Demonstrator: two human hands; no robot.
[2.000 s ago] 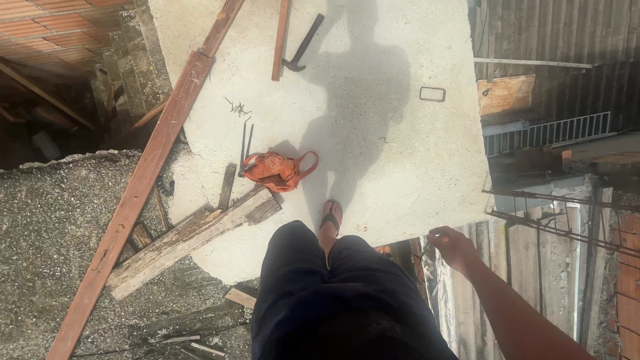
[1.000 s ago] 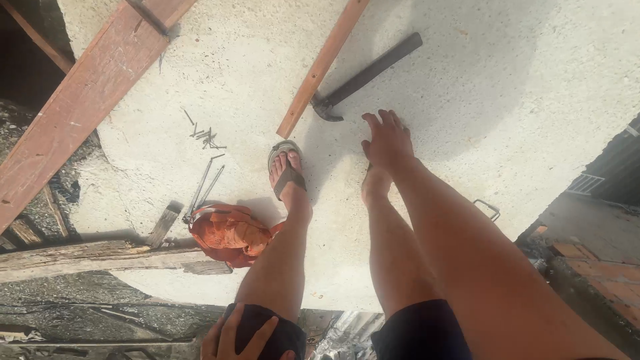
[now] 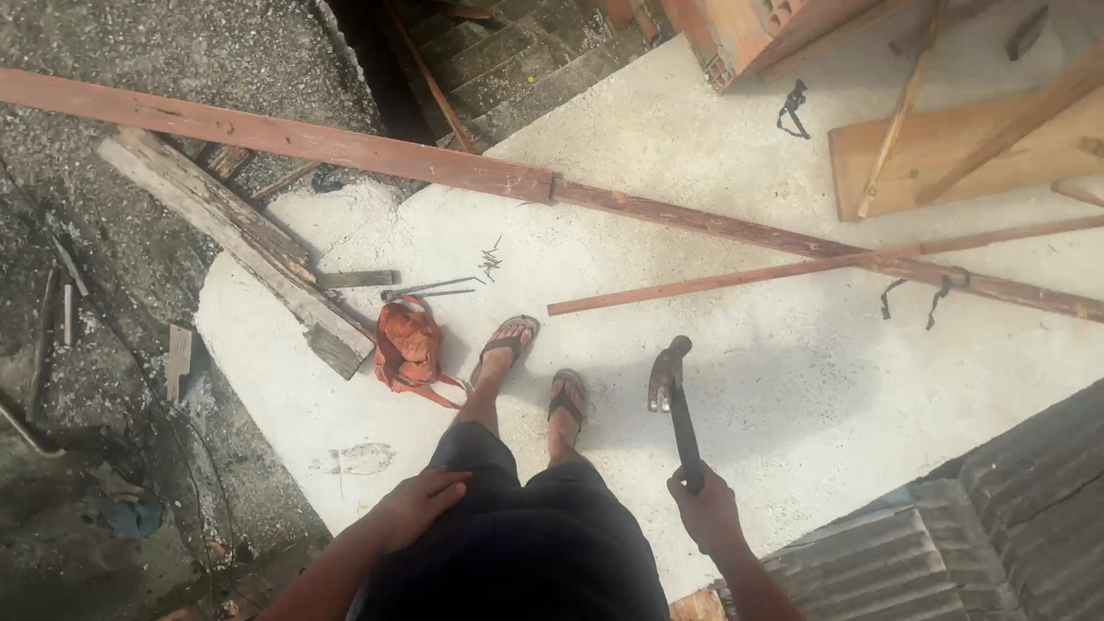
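My right hand [image 3: 709,511] is closed round the handle of a claw hammer [image 3: 684,431], its head up and its claw toward the left. My left hand [image 3: 424,504] rests on my left thigh, fingers together, with no tool in it. Ahead of my sandalled feet, several loose nails [image 3: 490,260] lie on the pale concrete slab. An orange cloth bag [image 3: 409,345] sits left of my feet, with thin metal rods [image 3: 431,289] just beyond it. A narrow wooden strip [image 3: 690,286] lies on the slab, its near end pointing toward my feet.
A long reddish timber [image 3: 362,153] crosses the slab. Weathered boards [image 3: 233,241] lie at its left edge. Stairs [image 3: 535,69] drop away beyond the far edge. Hollow bricks [image 3: 759,34] and a wide plank [image 3: 975,147] are at upper right; corrugated roofing [image 3: 897,552] borders the lower right.
The hammer lay on the slab in both earlier frames; now it is in my right hand, lifted off the slab. The view has turned strongly. My left hand remains on my leg.
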